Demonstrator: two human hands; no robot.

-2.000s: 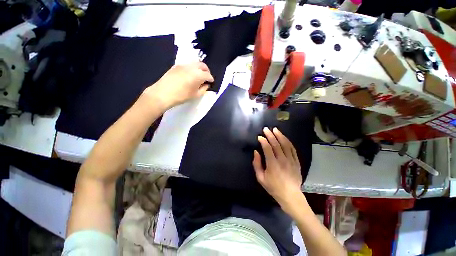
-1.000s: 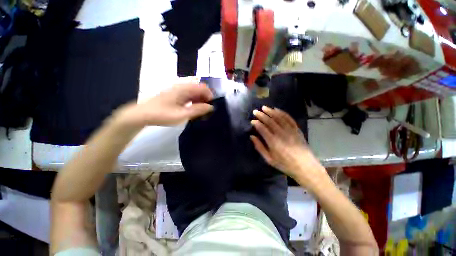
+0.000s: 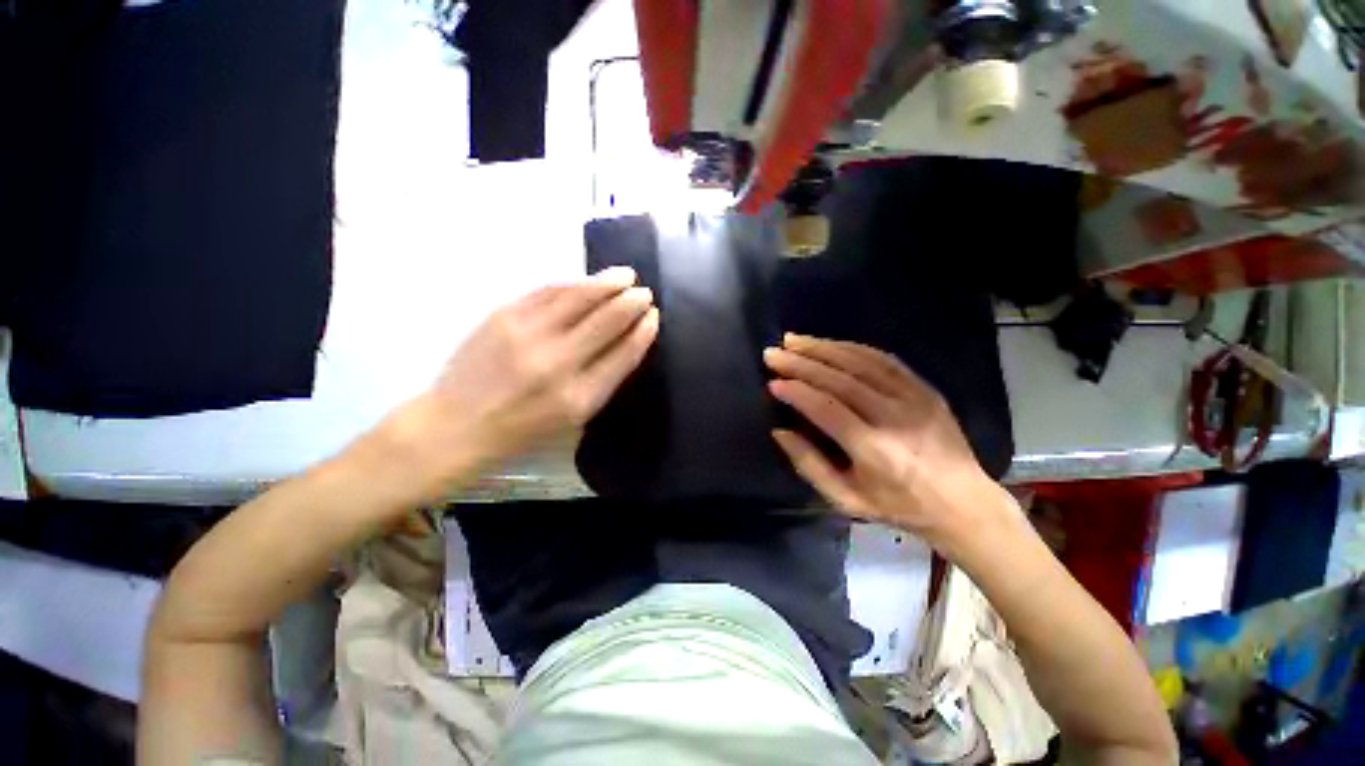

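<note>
A black garment panel [image 3: 883, 285] lies on the machine bed and reaches the table's front edge, its far edge under the lamp-lit presser foot area [image 3: 704, 187]. A narrower black piece [image 3: 618, 427] lies at its left part, below the needle area. My left hand [image 3: 562, 359] rests on the left edge of the cloth with fingertips pressed together. My right hand [image 3: 868, 427] lies on the panel, fingers slightly apart, palm down. The sewing machine head [image 3: 913, 75] with red front stands just beyond the hands. The needle itself is lost in the glare.
A stack of black panels [image 3: 172, 210] lies at the left. A black small cut piece [image 3: 506, 90] hangs out of a bundle behind. Red-handled snips [image 3: 1231, 404] and a black lump [image 3: 1090, 326] lie at the right. The white table's front edge [image 3: 300, 486] runs across.
My left hand has come from the pile area onto the cloth's left edge. The panel has shifted, and a narrower piece now lies on its left part. The view has moved closer.
</note>
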